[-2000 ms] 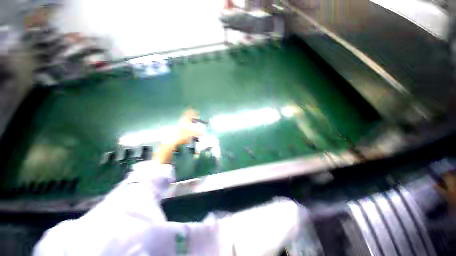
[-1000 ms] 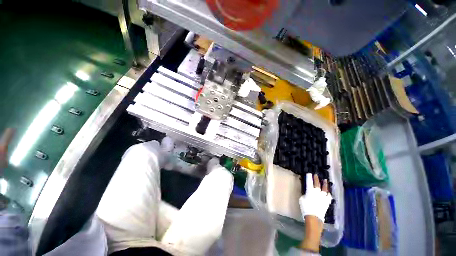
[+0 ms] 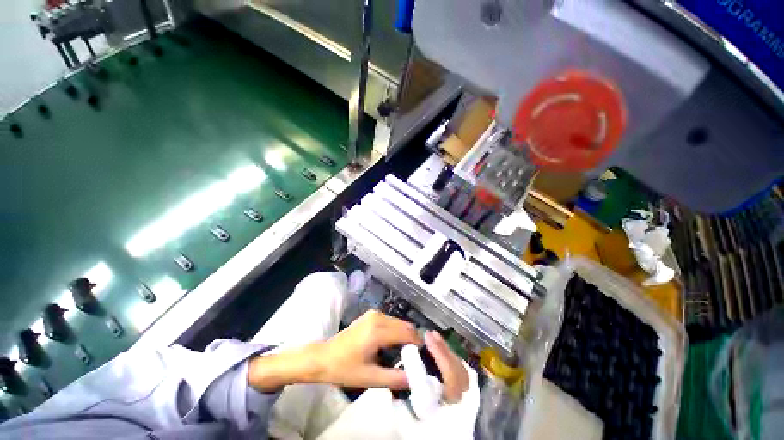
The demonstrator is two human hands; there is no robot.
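Note:
My bare left hand [image 3: 359,351] and my right hand [image 3: 440,378], in a white glove with bare fingertips, are together over my lap, in front of the machine table. Their fingers close around a small black part [image 3: 392,355], mostly hidden between them. Another black part [image 3: 442,261] lies on the white fixture nest [image 3: 452,277] on the grooved metal table [image 3: 391,225]. The parts tray [image 3: 673,351] at lower right holds black parts [image 3: 602,351] in rows beside a bare pale liner [image 3: 560,417].
The green conveyor [image 3: 163,129] is at left, with several black parts [image 3: 55,321] at its near end and a row of small grey fittings [image 3: 183,262] by its metal edge. The machine head with its red stop button [image 3: 571,120] overhangs the upper right. White wipes [image 3: 649,247] lie beyond the tray.
The view has shifted. My right hand has come from the tray and my left hand from over the conveyor; they now meet around a black part above my lap.

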